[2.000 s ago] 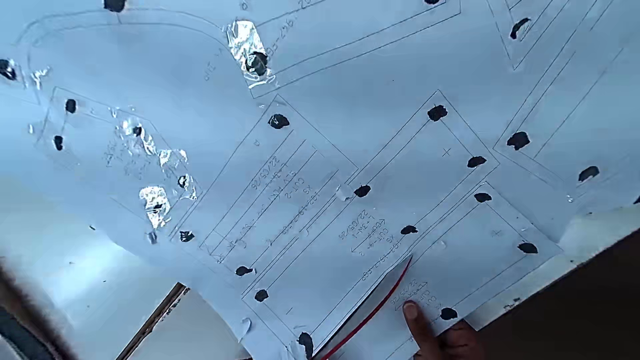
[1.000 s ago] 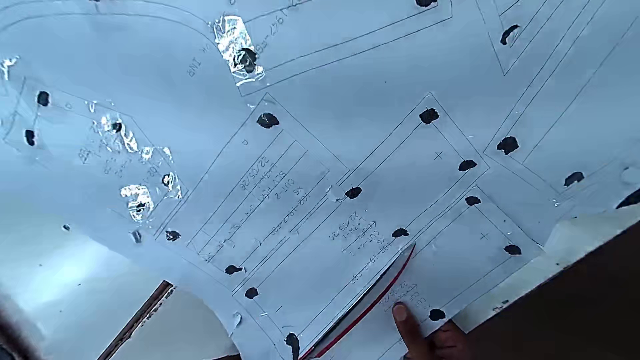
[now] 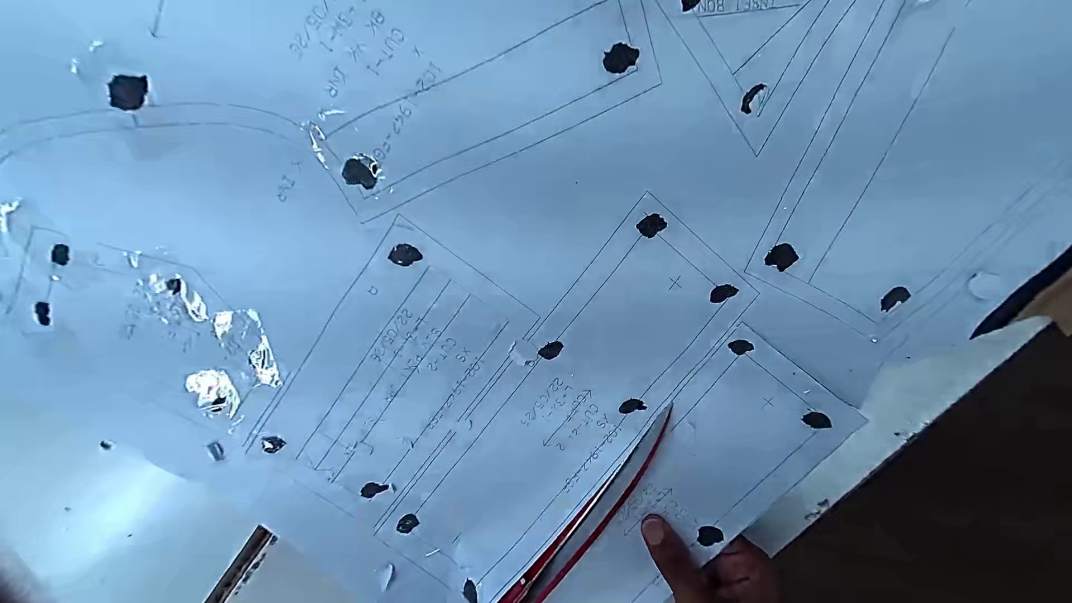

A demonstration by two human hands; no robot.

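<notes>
A large whitish pattern sheet (image 3: pixel 536 276) with drawn outlines, handwriting and many dark ragged spots or holes fills most of the view. My right hand (image 3: pixel 703 561) holds its lower part at bottom right, thumb on top and other fingers partly hidden at the edge. Left of the thumb, a long tapering red-edged opening (image 3: pixel 615 494) runs up through the sheet between drawn lines to a point. Whether a blade lies in it, I cannot tell. Shiny clear patches, like tape (image 3: pixel 213 392), stick to the sheet at left. My left hand is not in view.
Beneath the sheet, pale material (image 3: pixel 896 410) shows at the right, beside a dark surface (image 3: pixel 946 502). A narrow brown strip or edge (image 3: pixel 240 565) lies at lower left. Something dark and blurred touches the lower left corner.
The pointed end of the red-edged opening has moved farther up along the drawn lines, past the dark spot beside it. My right hand stays on the sheet.
</notes>
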